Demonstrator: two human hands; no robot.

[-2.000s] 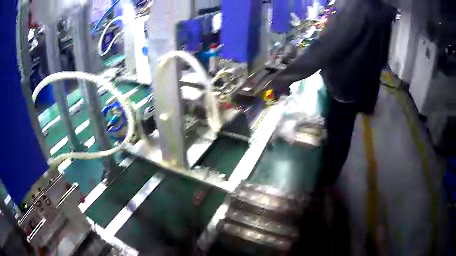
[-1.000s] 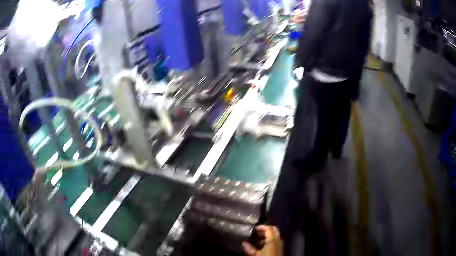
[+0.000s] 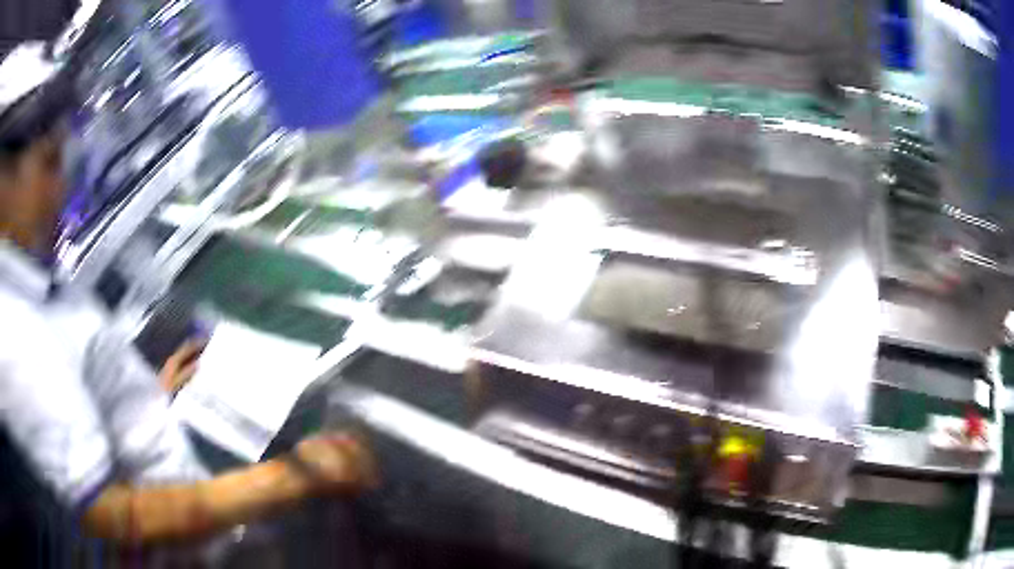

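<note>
Neither of my hands is in view. The picture is strongly blurred. Nearest in front of me is a machine's steel table (image 3: 623,383). A dark grey work plate (image 3: 678,306) lies on it, with a long shiny bar (image 3: 712,253) across behind the plate. A red emergency stop button on a yellow base (image 3: 736,461) is at the table's front. No carrier bar can be made out.
A neighbouring person in a white top (image 3: 83,383) is at the left, a forearm and hand (image 3: 334,461) reaching over the belt's near edge. A white sheet (image 3: 245,383) lies near them. A red push button (image 3: 974,425) is at the right.
The view has swung away from the aisle and dark-clothed person to the machine table and the neighbour in white. The hand and stacked carriers at the lower edge have left the picture.
</note>
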